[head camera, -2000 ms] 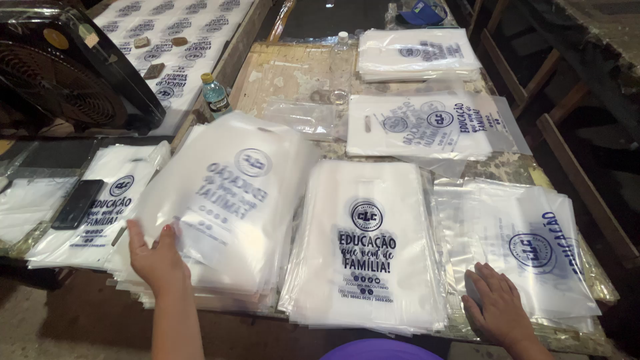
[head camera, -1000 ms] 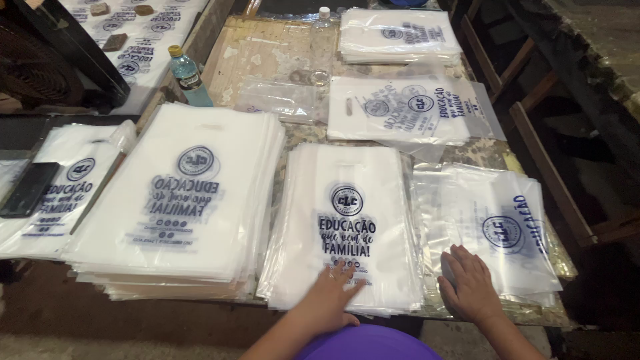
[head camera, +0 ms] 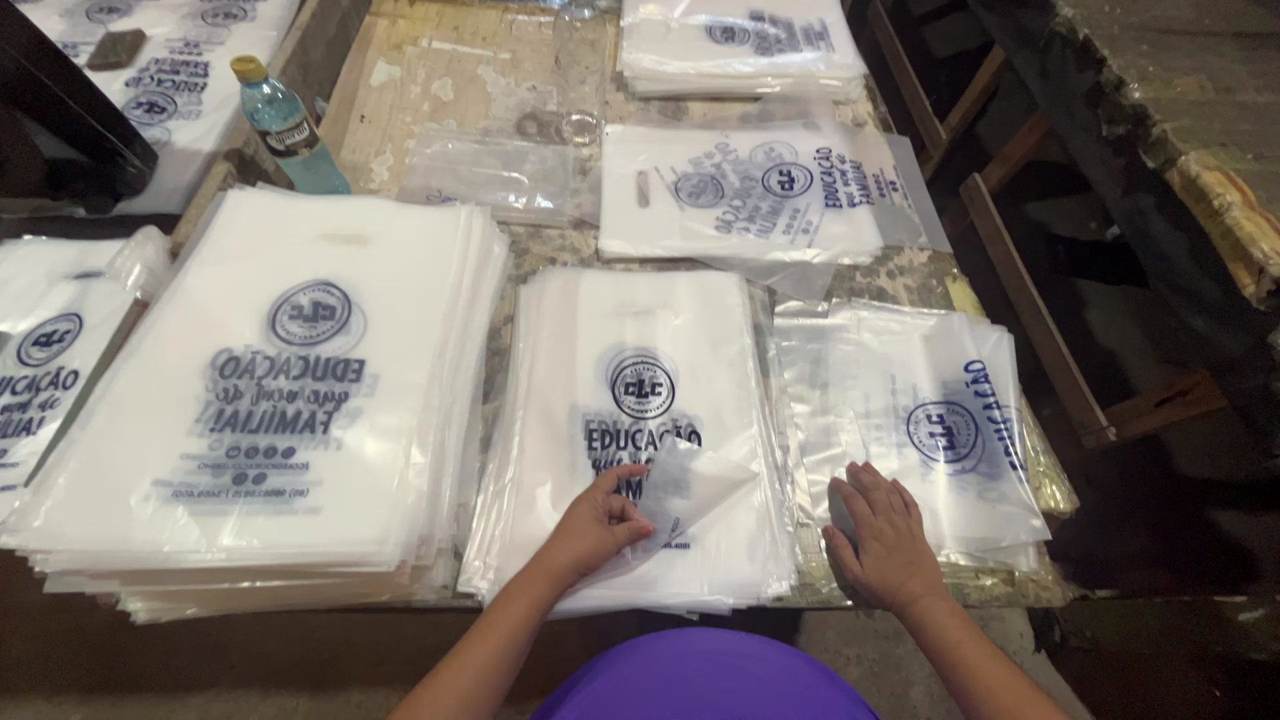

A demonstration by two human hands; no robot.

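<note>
My left hand pinches the lifted lower corner of the top printed plastic bag on the middle stack. My right hand lies with its fingers apart at the left edge of the right-hand pile of clear printed bags, and grips nothing. A tall stack of translucent bags, its print seen in mirror image, lies left of the middle stack. Behind the right pile lies another stack of bags, turned sideways, with loose clear plastic about it.
A bottle with a yellow cap stands at the back left of the worn table. Another bag stack lies at the far edge. More bags lie far left. A wooden frame is right of the table. Something purple is below me.
My left hand was on the left stack, then flat on the middle stack's lower part; now it raises a bag corner there. My right hand stays by the right pile. The view has moved closer.
</note>
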